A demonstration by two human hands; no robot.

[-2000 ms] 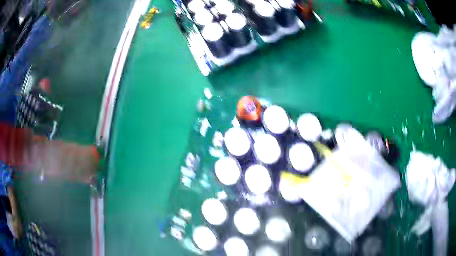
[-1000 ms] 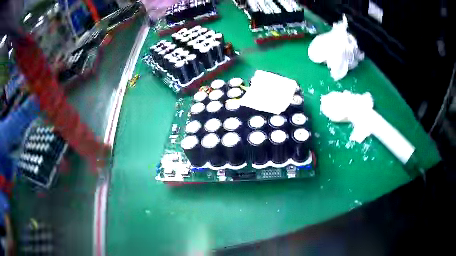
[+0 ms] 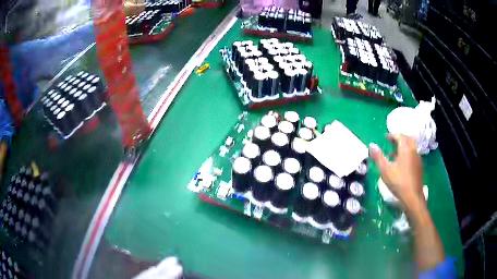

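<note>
A circuit board (image 3: 218, 201) with rows of black capacitors (image 3: 284, 181) with white tops lies in front of me. A white paper slip (image 3: 339, 148) rests on the capacitors. My bare right hand (image 3: 400, 169) is over the bench just right of the board, fingers spread and nothing visible in it. It partly covers a white crumpled heap (image 3: 388, 190). My left hand (image 3: 163, 270), seemingly in a white glove, is cut off by the bottom edge; its fingers cannot be made out.
More capacitor boards stand behind on the green bench (image 3: 163, 201). A white crumpled cloth (image 3: 411, 122) lies at the right, beside dark stacked totes (image 3: 452, 82). A red-wrapped post (image 3: 121, 71) stands at the left by the conveyor, which carries boards (image 3: 73, 103). A yellow piece (image 3: 203, 68) lies near the rail.
The view has swung and the board now appears turned. My right hand has come in at the right, and a white gloved shape has entered at the bottom.
</note>
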